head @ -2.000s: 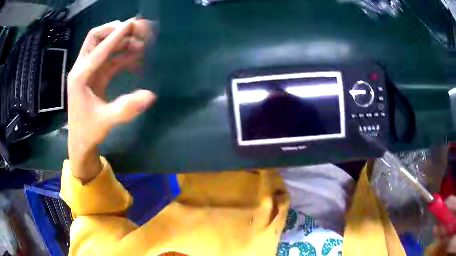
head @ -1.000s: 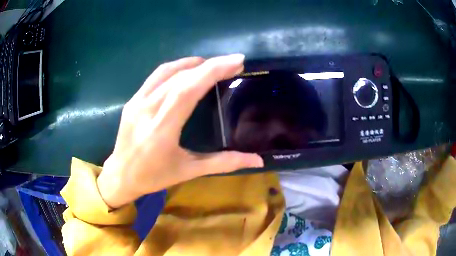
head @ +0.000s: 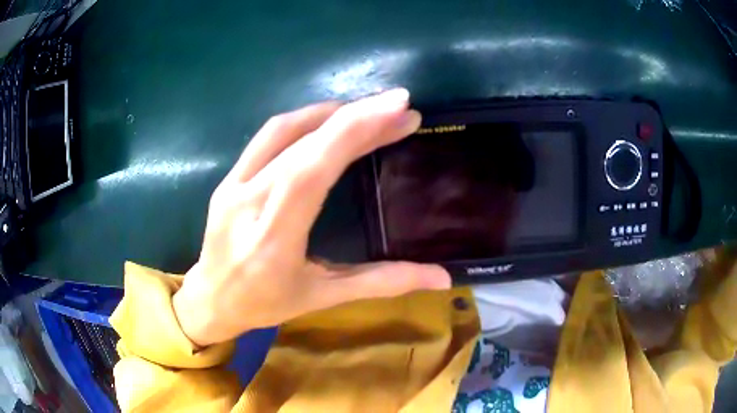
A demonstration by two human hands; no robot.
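The black video speaker unit (head: pixel 594 254) lies on the green mat in front of me, with its round dial at its right end. The clear screen lens (head: pixel 477 198) lies over the display area, with small yellow text at its top edge. A face and head reflect in it. My left hand (head: pixel 299 206) spans the unit's left end, fingertips at the top edge and thumb at the bottom edge. The hand hides the lens's left corners. Whether the lens lies fully flat, I cannot tell. My right hand is not in view; only the yellow sleeve shows.
Waiting black units (head: pixel 48 141) stand at the left edge of the green mat (head: pixel 178 97). A blue crate (head: pixel 77 323) is at lower left. Crumpled clear film (head: pixel 646 278) lies below the mat's front edge at right. The black wrist strap (head: pixel 687 193) loops beside the unit's dial end.
My left hand came from the left to the unit, and the lens now covers the white-bordered screen. The red-handled air gun left view at right. Lately, hand and unit appear slightly further right.
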